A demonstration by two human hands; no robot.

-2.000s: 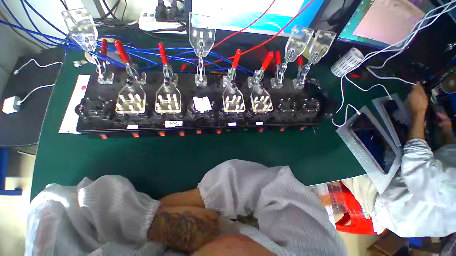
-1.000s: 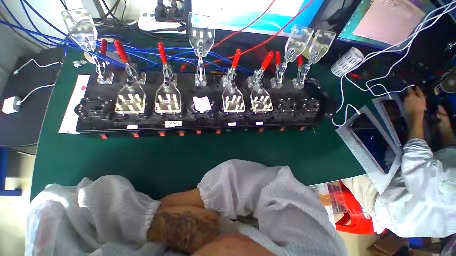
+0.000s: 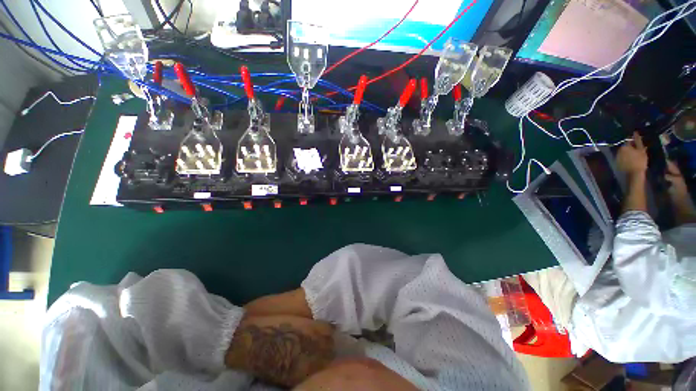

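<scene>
The long black test fixture lies across the green mat. Several clear press plates are down over its sockets, with their red handles raised; others stand tipped up. A silvery-white module lies in the socket below the upright middle plate. My arms are folded low in front of me. Tattooed skin of my left hand or wrist shows past the left cuff. A strip of skin at the right cuff, my right hand or wrist, lies just above it. Fingers are hidden, and no held thing shows.
Monitors stand behind the fixture, with blue and red cables between. A white sheet lies at its left end. At right are a white slotted cylinder, white cables and pale-framed dark screens. A neighbour's hands are beyond them.
The neighbour's near hand has shifted slightly down and left, and the white cable beside it has changed shape. My arms and the fixture show no visible change.
</scene>
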